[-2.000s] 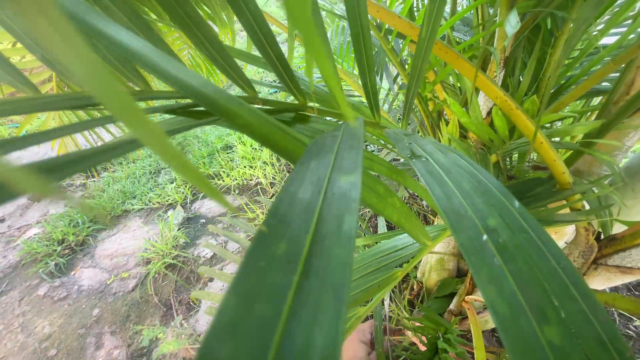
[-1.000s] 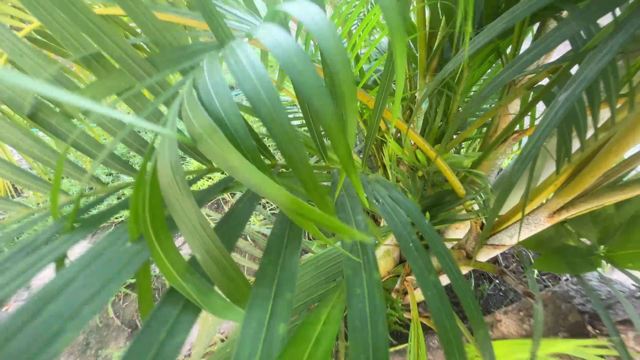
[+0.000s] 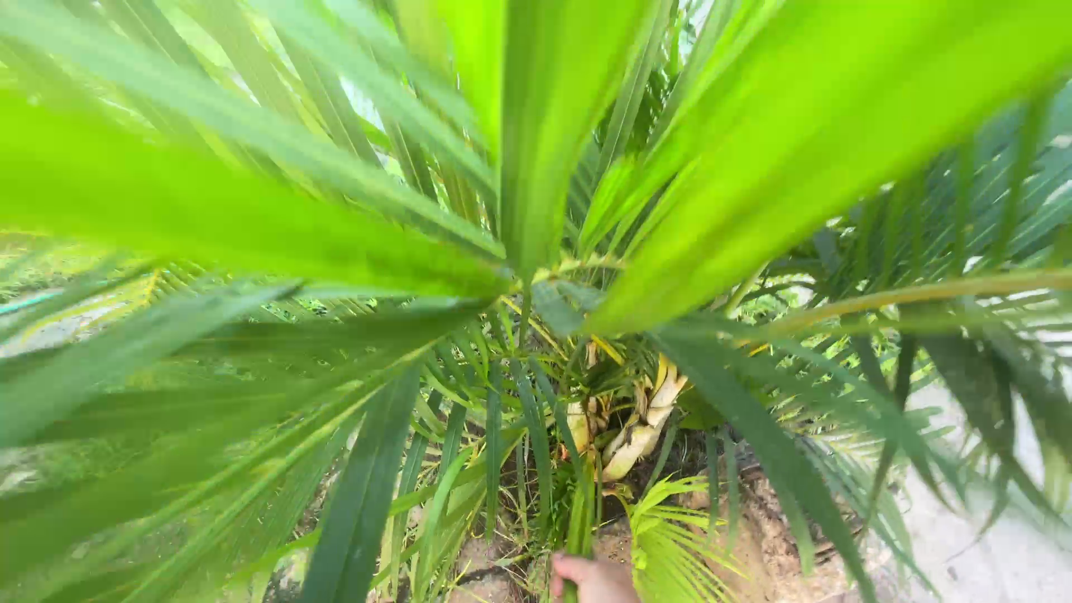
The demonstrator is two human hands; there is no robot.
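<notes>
At the bottom edge, just right of the middle, my right hand point(image 3: 593, 578) is closed around a green palm stalk point(image 3: 579, 521). The thumb lies across the near side of the stalk, and the wrist is cut off by the frame. Long green palm leaflets point(image 3: 360, 494) spread outward above and around the hand, some bright and blurred close to the camera. Where the held stalk runs higher up among the leaves I cannot tell. My left hand is out of view.
Pale, husky palm stem bases point(image 3: 645, 431) stand behind the held stalk. A small yellow-green frond point(image 3: 678, 536) is right of the hand, with reddish-brown soil or rock point(image 3: 762, 519) beyond it. A pale paved surface point(image 3: 988, 519) lies at the lower right; more fronds arch across both sides.
My right hand now shows plainly around the stalk; one second ago no hand was visible. The view has shifted strongly, and the leaflets now fan out across the upper part.
</notes>
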